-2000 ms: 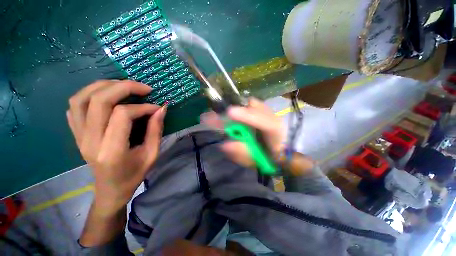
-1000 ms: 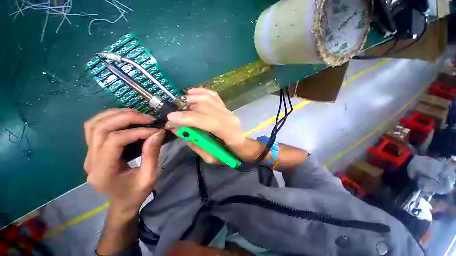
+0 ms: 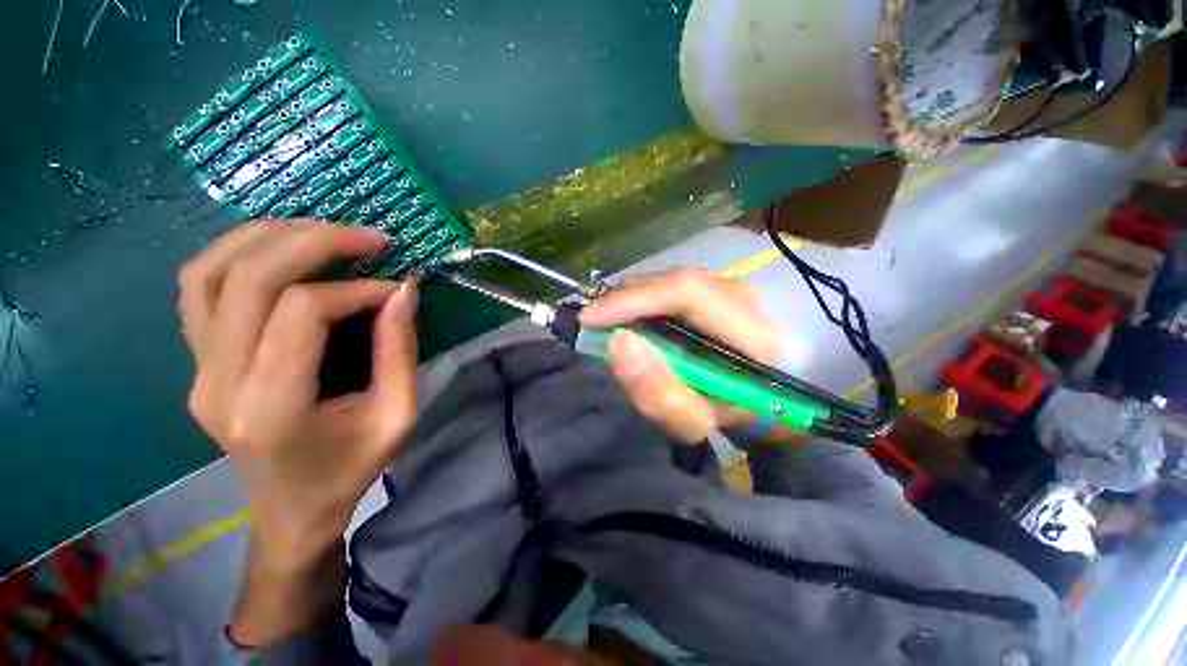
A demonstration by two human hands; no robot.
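The green circuit board panel lies flat on the dark green mat, with a whitish strip across it. My right hand is closed around the green handle of the soldering iron. The iron's metal tip and curved silver tube reach the panel's near right corner. My left hand is at the panel's near edge, thumb and finger pinched by the iron tip. A thin dark wire shows at its fingertips, partly hidden. My left fingers cover part of the near edge.
A cream cardboard tube with a rough brown rim stands at the upper right. Yellow-brown tape runs along the bench edge. Thin dark wires lie left of the panel. Black cord loops behind the iron. Red crates stand beyond on the floor.
The iron's tip has moved from over the panel's far left part to its near right corner, the right hand shifting right. The left hand is slightly further left, clear of the right hand.
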